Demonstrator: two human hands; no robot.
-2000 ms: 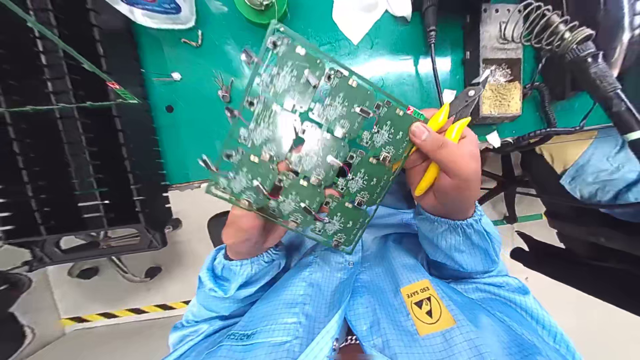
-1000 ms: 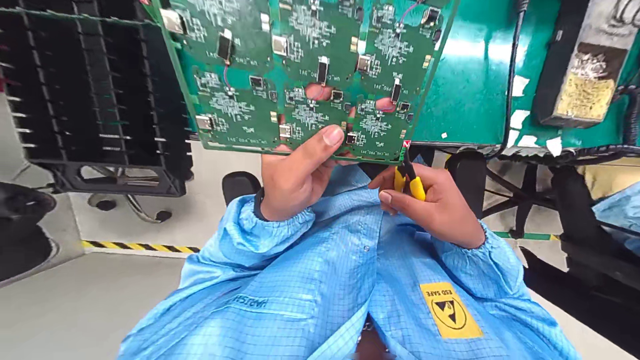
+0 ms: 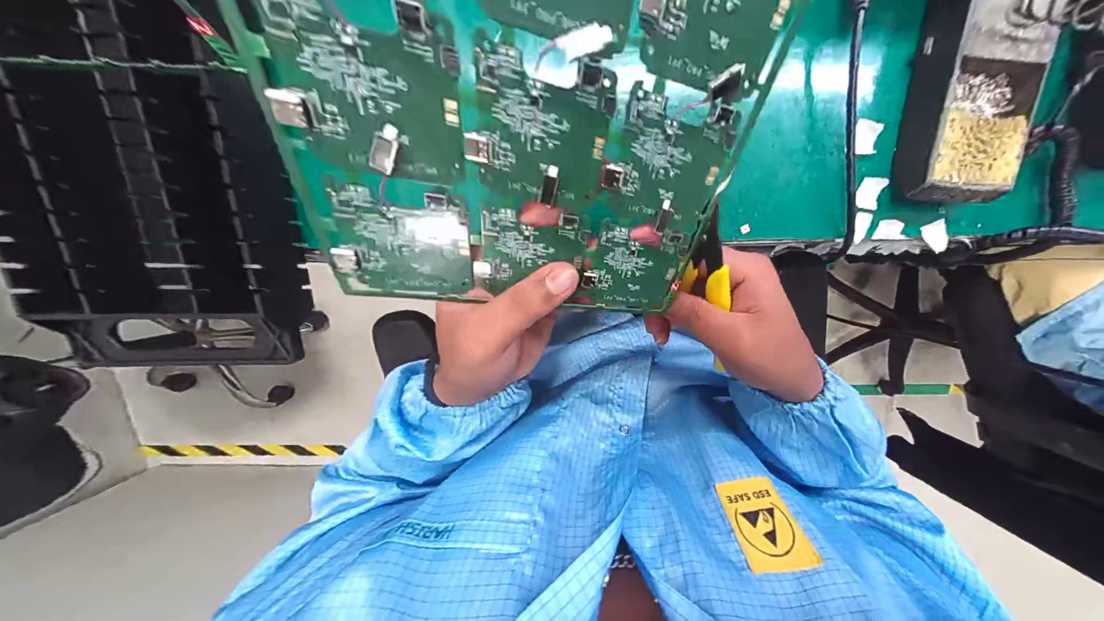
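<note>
A large green printed circuit board panel [image 3: 431, 194] with several repeated circuits fills the upper middle of the view, its top edge cut off by the frame. My left hand [image 3: 504, 332] grips its lower edge, thumb on the near face and fingertips showing through gaps in the panel. Small black and silver components stand on it, some with thin wires. At the lower right corner, my right hand [image 3: 746, 323] holds yellow-handled cutters [image 3: 718, 287], their dark jaws pointing up beside the panel's right edge. Whether that hand also grips the board is unclear.
A black slotted rack [image 3: 155, 190] stands at the left, holding a green board edge. On the green bench mat [image 3: 789, 185] lie white scraps [image 3: 871, 191] and a black cable. A soldering-tip cleaner tray [image 3: 983, 142] with brass wool sits at the right. Chair legs are below the bench.
The panel was tilted two seconds ago and now has its lower edge nearly level. My left hand has come round to that edge with its thumb in front. The view has shifted.
</note>
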